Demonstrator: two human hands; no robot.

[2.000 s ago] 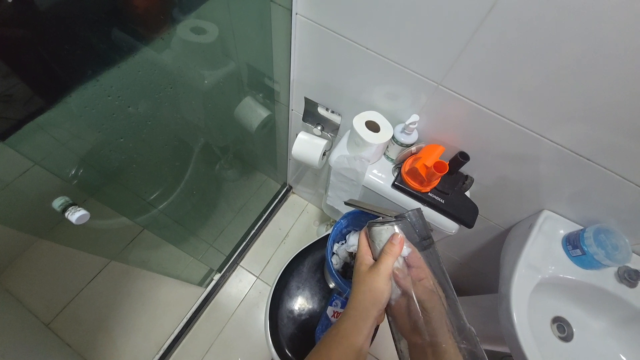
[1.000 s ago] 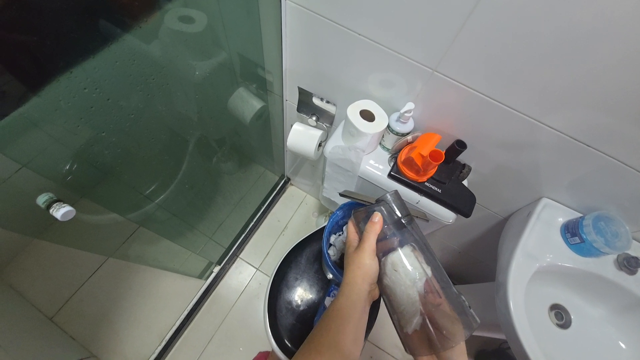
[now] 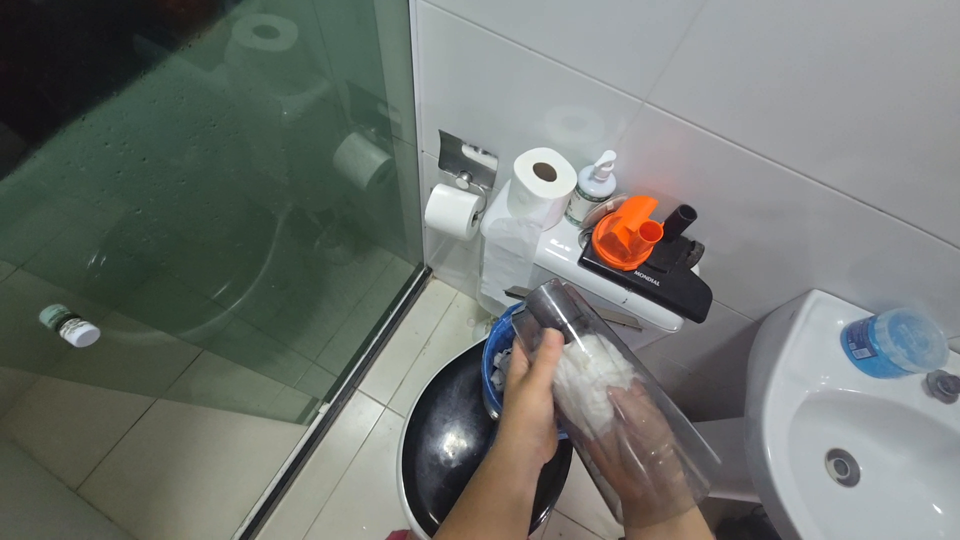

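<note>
My left hand grips a clear, smoke-tinted plastic container from its left side, thumb near the upper end. Inside the container is my right hand, seen through the wall, with its fingers on a wad of white paper or cloth. Behind and below the left hand stands a bin with a blue liner, holding crumpled white paper. An orange plastic part and a black Mondial vacuum floor head lie on the toilet tank lid.
The black toilet lid lies below my hands. A toilet roll and a pump bottle stand on the tank. Another roll hangs on the wall. The washbasin with a blue tub is at right, the glass shower panel at left.
The container has turned in my hands since the earliest frame, and more of its clear side and the white wad shows. My left hand stays on its left side.
</note>
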